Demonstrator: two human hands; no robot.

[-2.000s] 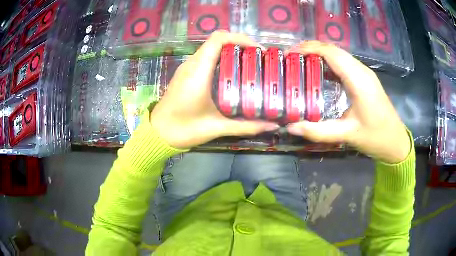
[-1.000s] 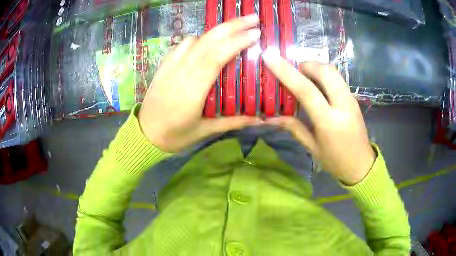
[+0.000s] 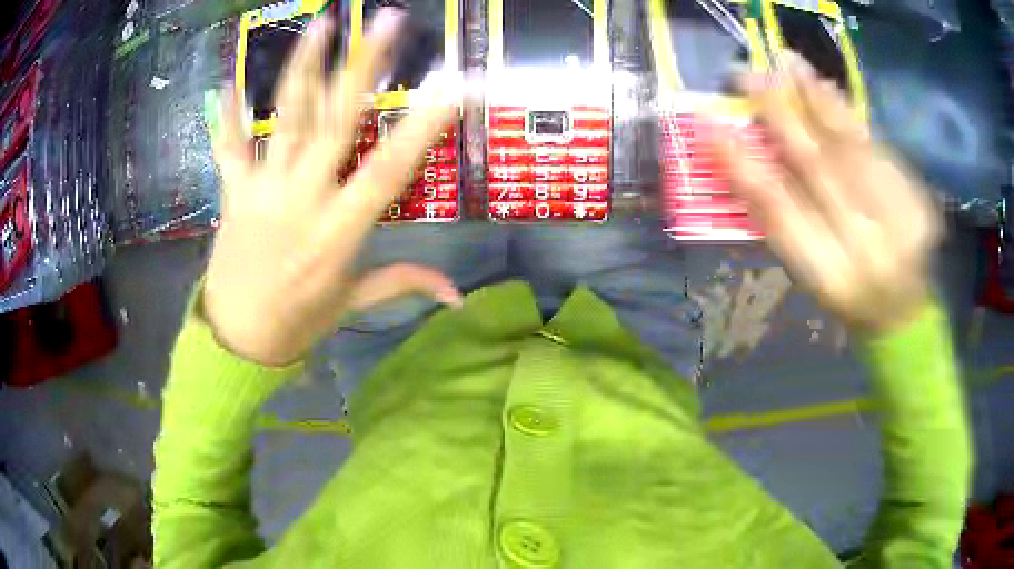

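Several red keypad-side phones lie side by side at the bench's near edge, keys up, with yellow-bordered screens away from me. The middle phone (image 3: pixel 548 167) shows fully, with a dark screen. My left hand (image 3: pixel 300 211) is spread over the left phones and partly hides them. My right hand (image 3: pixel 834 195) is blurred, fingers apart, over the right phones; the phone by its fingertips (image 3: pixel 701 178) looks blurred and has a paler screen. Neither hand visibly grips a phone.
A stack of clear trays (image 3: pixel 67 211) with red phones stands at the left edge. Clear plastic covers the work mat (image 3: pixel 167 145). Below are a grey floor (image 3: pixel 778 467) with a yellow line (image 3: pixel 795 415), a red object (image 3: pixel 61 333) at left and a brown item at lower left.
The red phones, earlier held on edge in a row between both hands, now lie flat and spread out, keys and screens up. My hands have opened and moved apart to either side.
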